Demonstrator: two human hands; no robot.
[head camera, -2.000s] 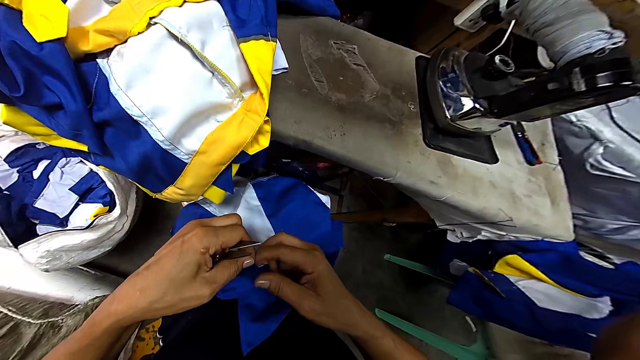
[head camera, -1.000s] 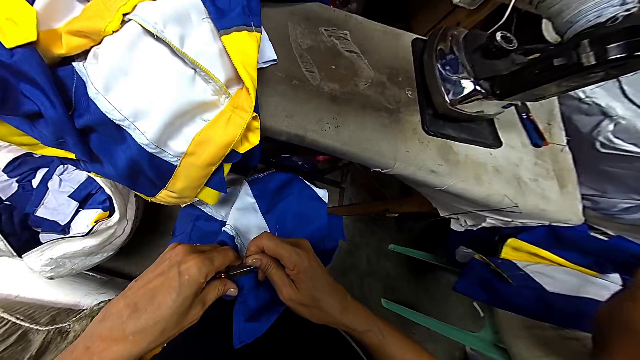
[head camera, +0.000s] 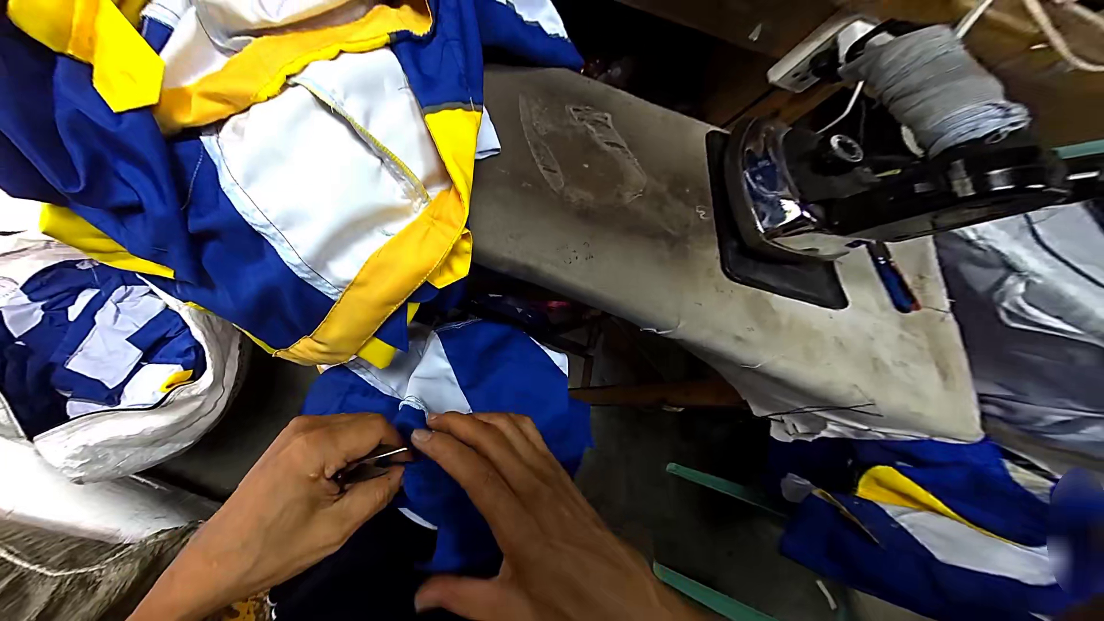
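My left hand (head camera: 319, 492) holds a small dark tool with a thin metal tip between thumb and fingers; its exact kind is unclear. The tip lies close to a blue and white fabric piece (head camera: 509, 379) that hangs below the larger garment. My right hand (head camera: 517, 500) lies spread on the blue fabric, its fingertips just right of the tool's tip, with the thumb apart and low. A blue, white and yellow garment (head camera: 328, 164) is heaped above my hands, over the left end of a grey padded ironing board (head camera: 621, 216).
An electric iron (head camera: 776, 190) with a cloth-wrapped part stands on a dark rest, beside a blue-handled tool (head camera: 893, 278). A white sack (head camera: 198, 405) of fabric pieces is at left. Blue, white and yellow cloth (head camera: 949, 526) lies lower right, near green bars (head camera: 724, 487).
My right hand has come away from the tool, and its fingers have spread over the blue fabric. My left hand still holds the tool.
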